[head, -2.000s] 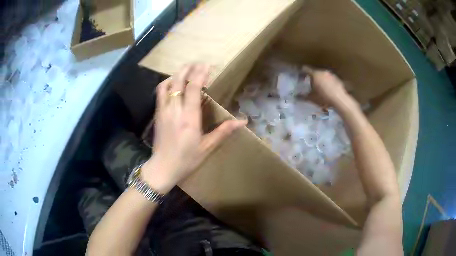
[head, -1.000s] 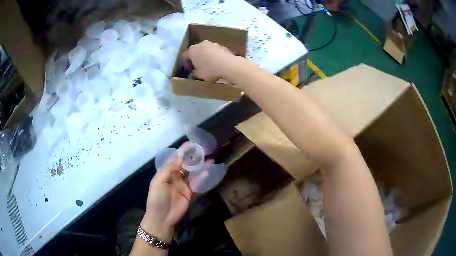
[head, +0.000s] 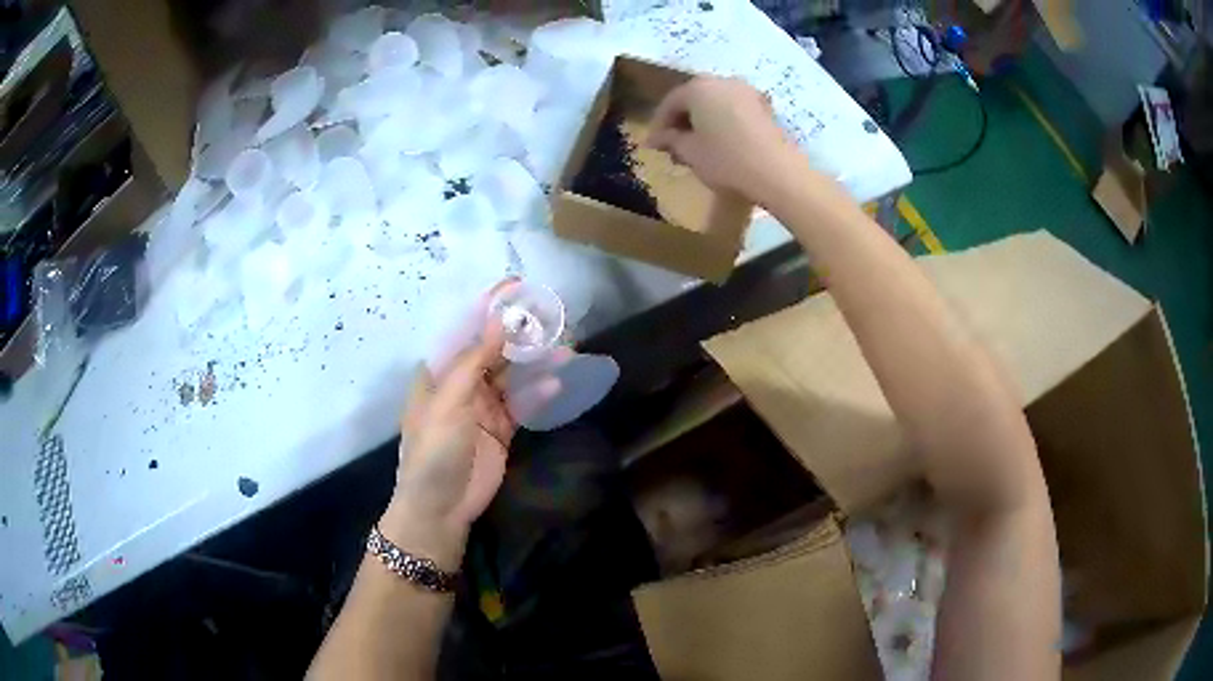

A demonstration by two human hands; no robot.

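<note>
My left hand (head: 459,432) holds one translucent fan blade (head: 572,390) by its hub at the table's front edge, hub opening facing up. My right hand (head: 718,133) is over the small open cardboard box (head: 644,244), its fingertips pinched together above the box's bare part. Whether a tiny insert is between the fingertips cannot be told. Dark inserts (head: 612,173) lie piled in the left end of that box. Many more translucent blades (head: 295,100) are heaped on the white table (head: 299,426).
A large open carton (head: 1117,439) with white blades inside stands at the right, partly behind my right arm. Another open box (head: 718,499) is below the table edge. Cardboard boxes (head: 153,100) and a clear plastic bag (head: 100,286) are at the left. Dark specks dot the table.
Both hands have left the large carton; my left hand now holds a blade. Since the last earlier frame, my right hand has lifted from the dark inserts. The view has shifted left.
</note>
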